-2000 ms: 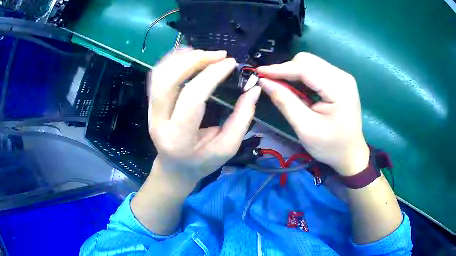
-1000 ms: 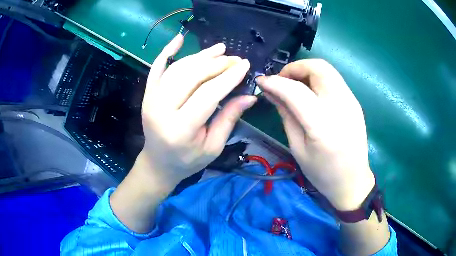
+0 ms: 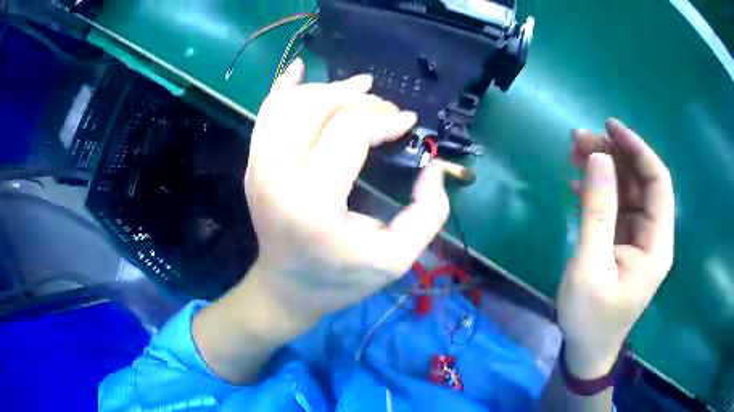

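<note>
The black housing (image 3: 378, 50) lies on the bench at the top centre, a shiny panel edge at its far side. At its near end sit a short red wire (image 3: 432, 147) and a small pale part that looks like a connector (image 3: 425, 158). My left hand (image 3: 338, 205) is beside this end, thumb and index finger apart; no held thing shows. A small blurred yellowish piece (image 3: 457, 171) shows by the thumb tip; I cannot tell what it is. My right hand (image 3: 616, 241) is over the bench at the right, away from the housing, fingers loosely curled and apart, empty.
Thin multicolour leads (image 3: 274, 28) hang from the housing's left side onto the green bench (image 3: 555, 105). A black perforated crate (image 3: 173, 185) is below the bench edge at the left. Thick red coiled cord (image 3: 426, 282) is at my lap. A dark red strap (image 3: 586, 383) circles my right wrist.
My right hand has let go of the red wire and moved away to the right. The housing now shows slightly further right and down. My left hand stays by its near end.
</note>
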